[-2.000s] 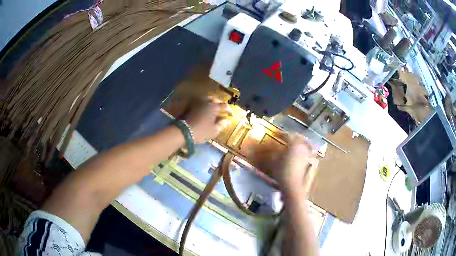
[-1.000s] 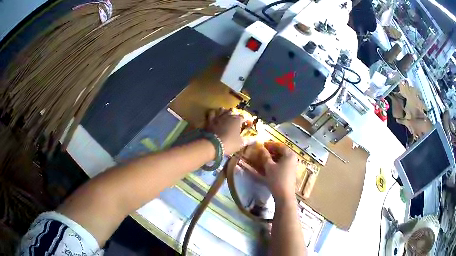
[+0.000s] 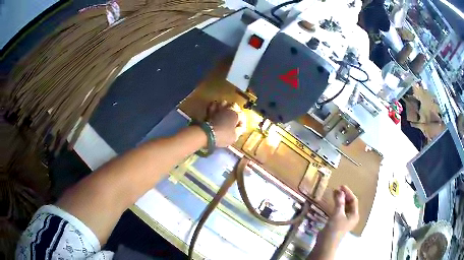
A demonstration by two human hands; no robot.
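The bag panel (image 3: pixel 351 175) lies under the yellow-gold clamp frame (image 3: pixel 285 152) and the dark grey sewing machine head (image 3: pixel 290 76). A looped brown strap (image 3: pixel 240 190) hangs from the clamp's front edge over the pale bed. My left hand (image 3: pixel 224 123) is at the left end of the clamp, beside the lit needle area; its fingertips are lost in glare, so I cannot tell whether it grips anything. My right hand (image 3: pixel 345 209) is over the panel's right part, fingers curled and apart, holding nothing visible.
A large bundle of loose brown strips (image 3: pixel 66 66) lies at the left, beside the dark grey mat (image 3: pixel 163 81). Yellow tape strips (image 3: pixel 191 183) mark the pale bed. A control screen (image 3: pixel 436 161) and small fan (image 3: pixel 435 244) stand at the far right.
My right hand has moved from the clamp's middle to the right, uncovering the clamp windows. My left hand has shifted slightly left. The strap loop shows more fully.
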